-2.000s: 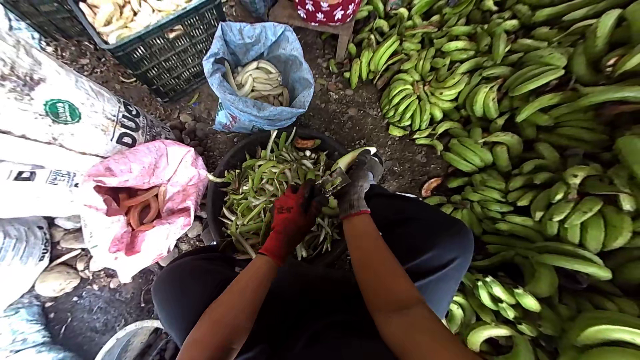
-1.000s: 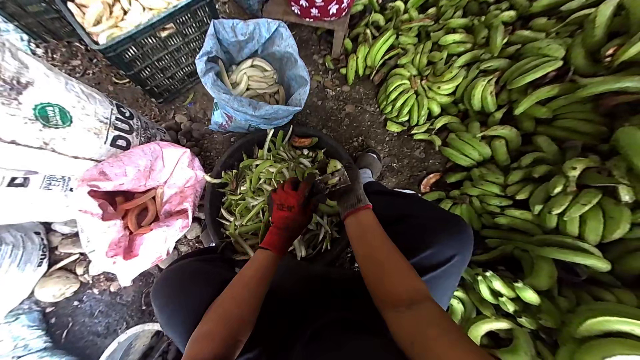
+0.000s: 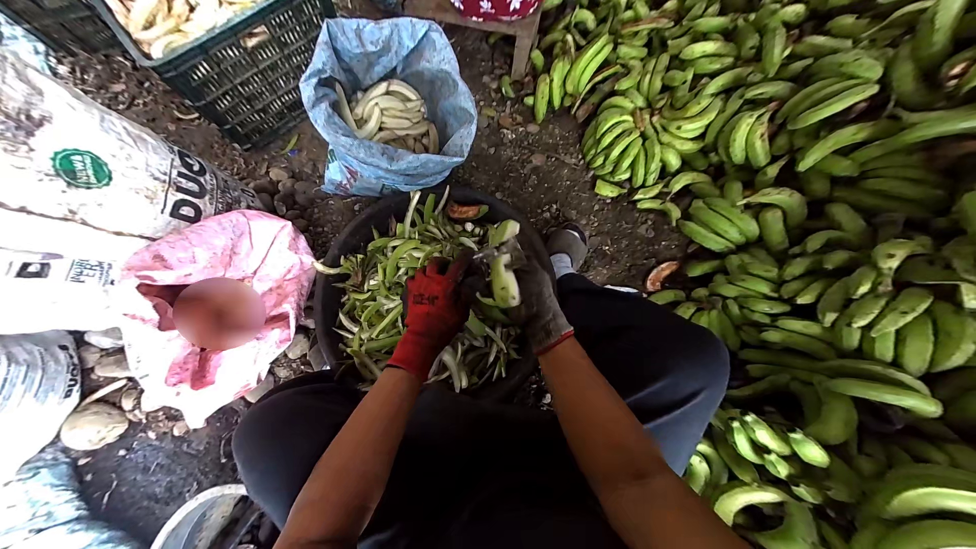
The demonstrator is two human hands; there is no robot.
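Note:
Over a black tub (image 3: 326, 305) heaped with green and white peel strips (image 3: 381, 274), both my gloved hands meet. My right hand (image 3: 540, 297), in a grey glove with a red cuff, grips a partly peeled green plantain (image 3: 504, 282). My left hand (image 3: 436, 305), in a red glove with dark fingers, is beside it with the fingers curled; what they hold is hidden. A thin, greyish, blade-like edge (image 3: 492, 250) shows between the hands, against the plantain. Above the tub, a blue woven sack (image 3: 450, 152) holds peeled plantains (image 3: 393, 114).
Green plantain bunches (image 3: 732, 221) cover the ground on the right. A pink sack (image 3: 267, 244) with reddish contents and white printed sacks (image 3: 99, 168) lie left. A dark plastic crate (image 3: 244, 76) of pale peeled pieces stands upper left, a wooden stool (image 3: 522, 38) top centre.
Two seconds ago my right hand held a pale, partly peeled plantain pointing up and right. The plantain now in it is greener and shorter-looking. My left hand stays over the tub.

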